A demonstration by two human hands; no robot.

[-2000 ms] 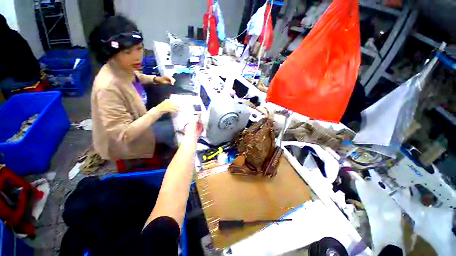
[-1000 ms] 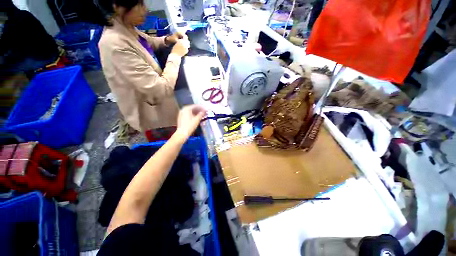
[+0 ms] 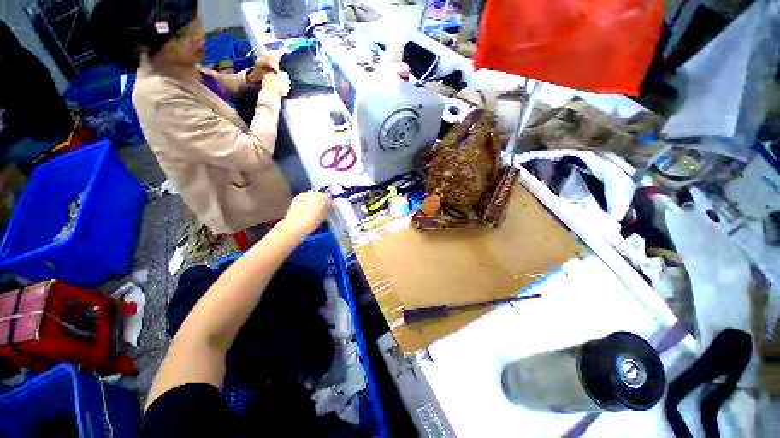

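My left hand (image 3: 310, 208) is at the left edge of the table, its fingers by the end of a thin dark item (image 3: 363, 187) on the neighbouring station. The fingers are small and blurred, so a hold on it cannot be told. Red-handled scissors (image 3: 338, 157) lie just beyond, beside the neighbouring sewing machine (image 3: 398, 128). A yellow-and-black tool (image 3: 380, 199) lies right of the hand. My right hand is out of the picture.
Brown patterned bag (image 3: 463, 167) and dark-handled tool (image 3: 426, 313) on cardboard (image 3: 479, 257). Bottle (image 3: 556, 376) lies at front; looped black strip (image 3: 714, 381) at lower right. Blue bin (image 3: 357, 368) with black fabric is under my arm. A person (image 3: 205, 128) sits beyond.
My left hand has drawn back from beside the neighbouring machine to the table edge. The red scissors now show uncovered. The view has tilted down, bringing the bottle and black strip into view.
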